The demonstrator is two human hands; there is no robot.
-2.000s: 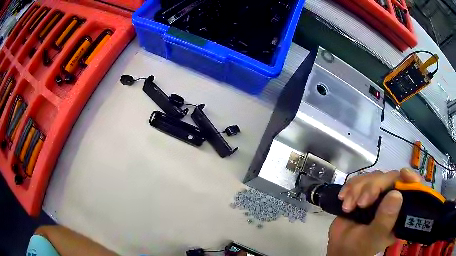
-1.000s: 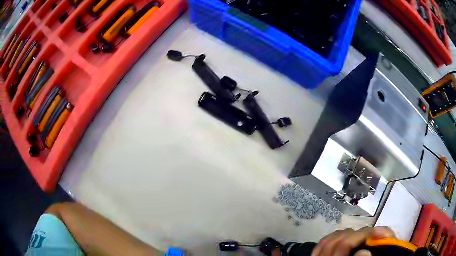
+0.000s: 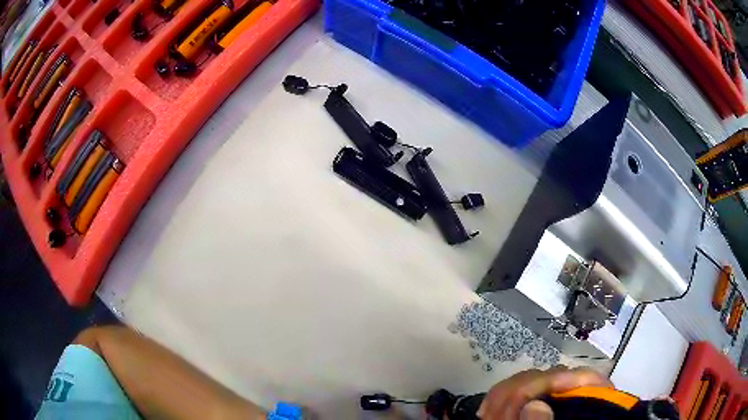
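My right hand is at the bottom edge, partly cut off, closed around the electric screwdriver, black with an orange band. The screwdriver lies nearly level, its tip pointing left at a black housing that is mostly below the picture's edge. A small black cap on a thin cord sticks out to its left. Whether the tip touches the housing is unclear. My left forearm comes in at the lower left with a blue band at the wrist; my left hand is out of the picture.
Several loose black housings lie mid-table. Screws are heaped before the silver screw feeder. A blue bin of black parts stands behind. Red-orange foam trays with orange and grey units lie left, with others at the right.
The screwdriver has left the feeder's front and moved left and down to the housing at the bottom edge. The view has shifted, and my left forearm shows more.
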